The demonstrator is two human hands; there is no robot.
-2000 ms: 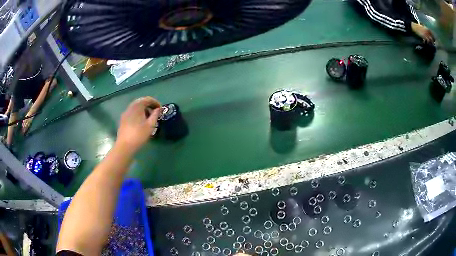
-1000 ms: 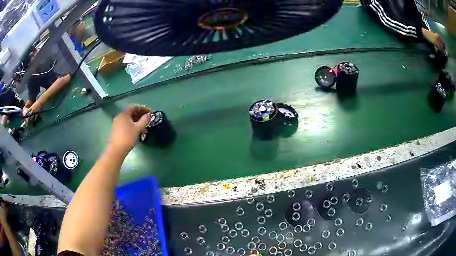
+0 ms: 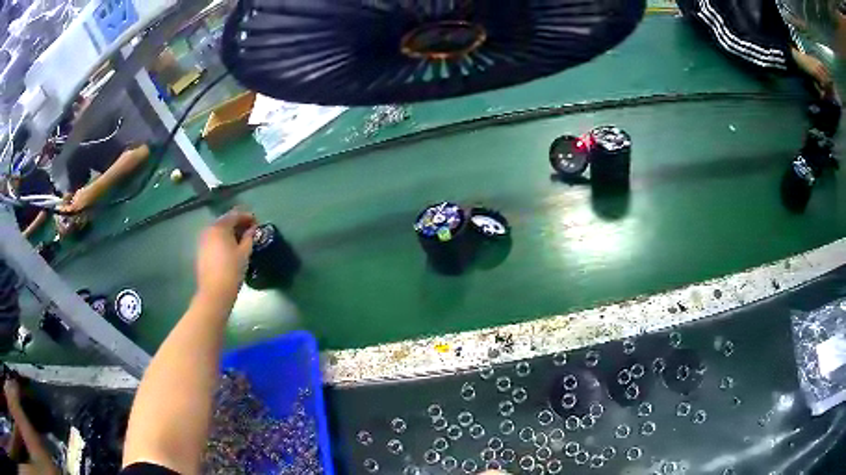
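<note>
My left hand reaches over the green belt, fingers bent close together at the top left edge of a black cylinder unit. Whether the fingertips grip the unit or a small part is hidden. A second black cylinder with a lit, coloured top stands mid-belt, its round cap beside it. Farther right stands another cylinder with a cap and a red light. Many small rings lie on the dark bench. Only a fingertip of my right hand shows at the bottom edge.
A blue tray with small parts lies under my left forearm. A speckled white rail separates belt and bench. A black fan hangs at the top. A clear bag lies right. Other people's arms show at both sides.
The units have moved left along the belt, and my left hand has moved left with the nearest one. The view has shifted, so the tray and rings appear farther right.
</note>
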